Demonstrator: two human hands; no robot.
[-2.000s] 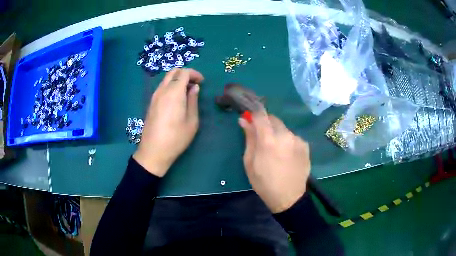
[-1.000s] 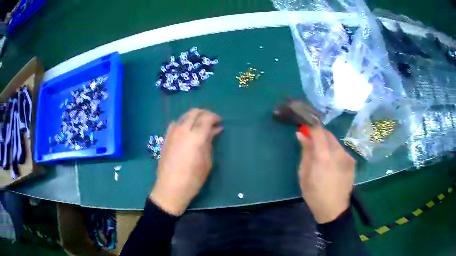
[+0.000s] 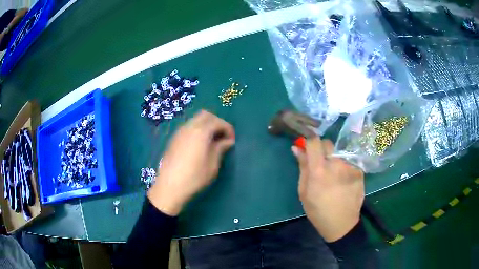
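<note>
My right hand grips a hammer close to its brown head, with a red neck at the fingertips and the black handle sticking out below the hand. My left hand is blurred over the green bench, thumb and forefinger curled near each other; whether it holds a small piece cannot be seen. A pile of black and silver link pieces lies beyond my left hand. A small heap of brass pieces lies to its right. A smaller black-silver cluster is partly covered by my left hand.
A blue bin of black-silver pieces stands left, beside a cardboard box of long black-and-white parts. A large clear bag and a bag of brass pieces lie right, near silvery packing sheet. A person's arm shows top left.
The view has shifted and tilted, showing more of the cardboard box and another blue bin at top left. The hammer is nearer my left hand than one second ago. My left fingers are more curled.
</note>
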